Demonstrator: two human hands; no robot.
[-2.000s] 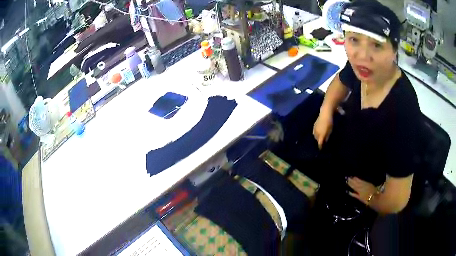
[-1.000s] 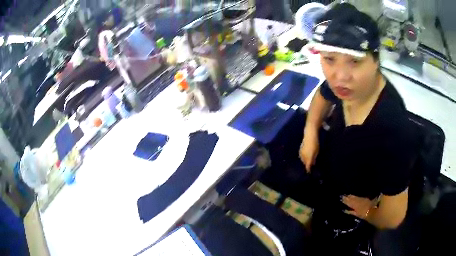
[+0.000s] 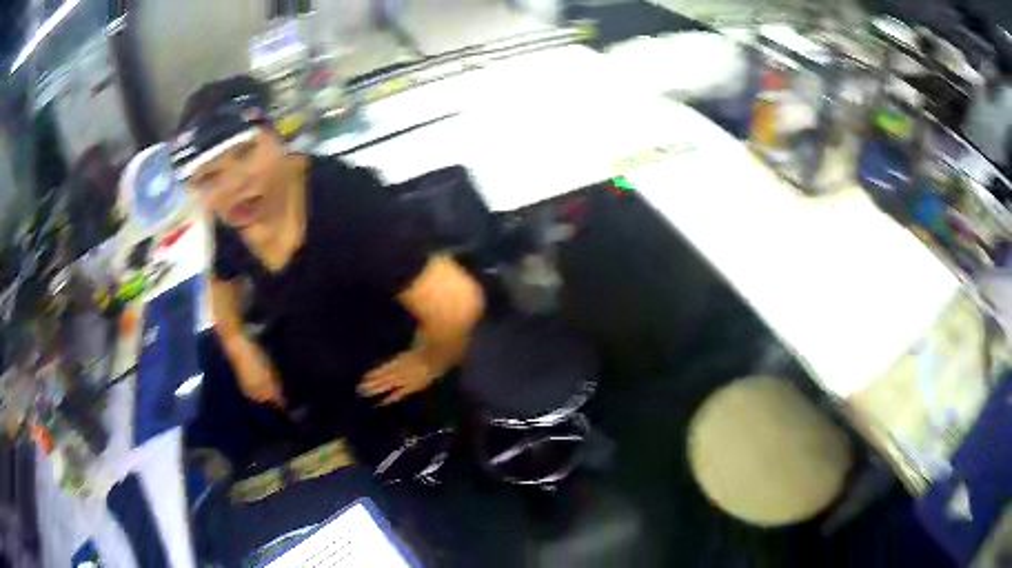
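A clipboard with a blue edge and a white printed sheet shows at the bottom edge, cut off by the picture's rim. Neither of my hands is in view. A dark cut piece lies on the white table at the lower left. A blue panel lies on the table beside the seated person. The picture is blurred.
A person in a black top and dark cap sits at the left. A black stool and a round beige stool stand on the dark floor. A long white table runs along the right. A fan stands behind.
The view has swung to the right, so the person and the left table now show at the left. The stools and the right-hand table have come into view.
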